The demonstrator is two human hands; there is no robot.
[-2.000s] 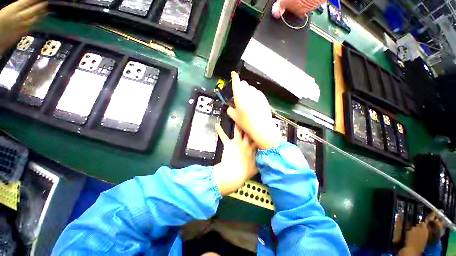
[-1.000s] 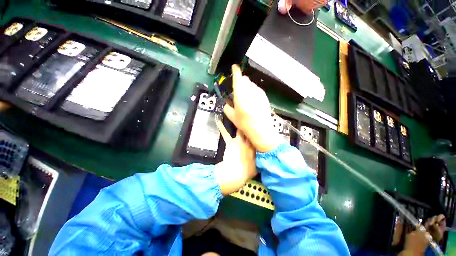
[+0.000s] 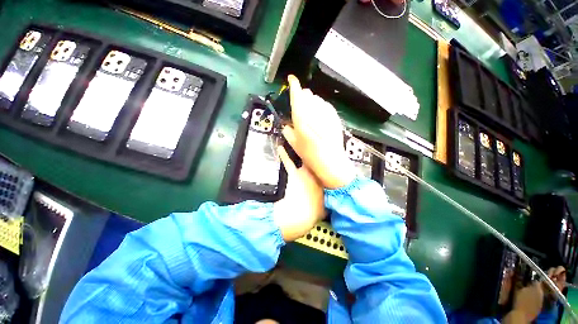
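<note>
A black foam tray [image 3: 236, 193] holds phone units in a row; its left phone [image 3: 258, 158] shows a silvery panel and a camera cluster. My right hand [image 3: 315, 130] is closed around a mostly hidden black air gun [image 3: 279, 109], beside that phone's camera end. A thin pale hose [image 3: 469, 215] runs right from behind the hand. My left hand [image 3: 301, 199] lies low over the tray, against my right hand; its grip is hidden. A yellowish strip with dark dots [image 3: 324, 242] lies at the tray's near edge.
A larger tray of phones [image 3: 117, 149] lies left. A metal upright [image 3: 284, 41] and a black block with white sheets [image 3: 367, 73] stand beyond. More trays [image 3: 487, 180] lie right, with another person's hands [image 3: 532, 297] lower right.
The larger left tray shifted between the earlier frames and now lies flat again. A person's hand at the upper left has gone. My hands have barely moved; the gun's tip has shifted slightly.
</note>
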